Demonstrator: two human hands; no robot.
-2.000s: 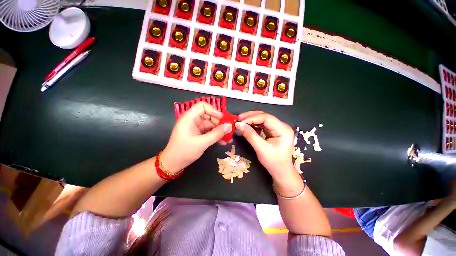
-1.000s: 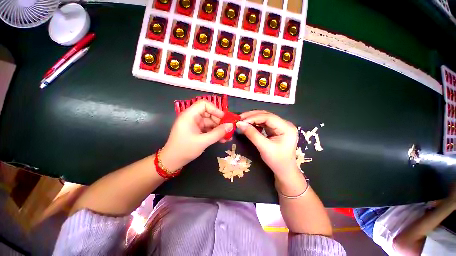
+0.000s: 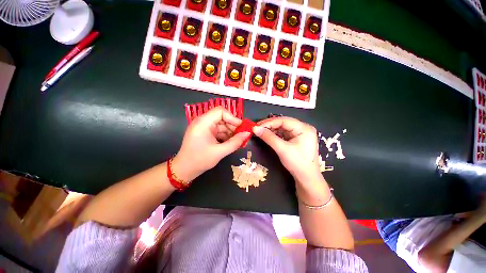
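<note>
A red housing (image 3: 245,129) is held up between the fingertips in the middle of the view. My left hand (image 3: 209,139) grips it from the left with thumb and fingers. My right hand (image 3: 289,143) touches its right edge with thumb and forefinger; whether a small piece is between these fingertips is hidden. A tight row of red housings (image 3: 213,105) stands behind my left hand. A loose pile of tan pads (image 3: 249,173) lies between the forearms. A small dark piece (image 3: 275,115) shows just behind my right hand.
A white parts tray (image 3: 229,90) with red, black and gold units lies ahead. Whitish scraps (image 3: 334,144) lie to the right. Pens (image 3: 69,65), a white disc (image 3: 71,22) and a fan (image 3: 24,9) are upper left. A person's arm is lower right; a second tray (image 3: 478,117) is far right.
The right hand's fingers have shifted slightly on the red housing, and a dark piece behind that hand now shows. The view has shifted slightly. The left hand keeps its hold.
</note>
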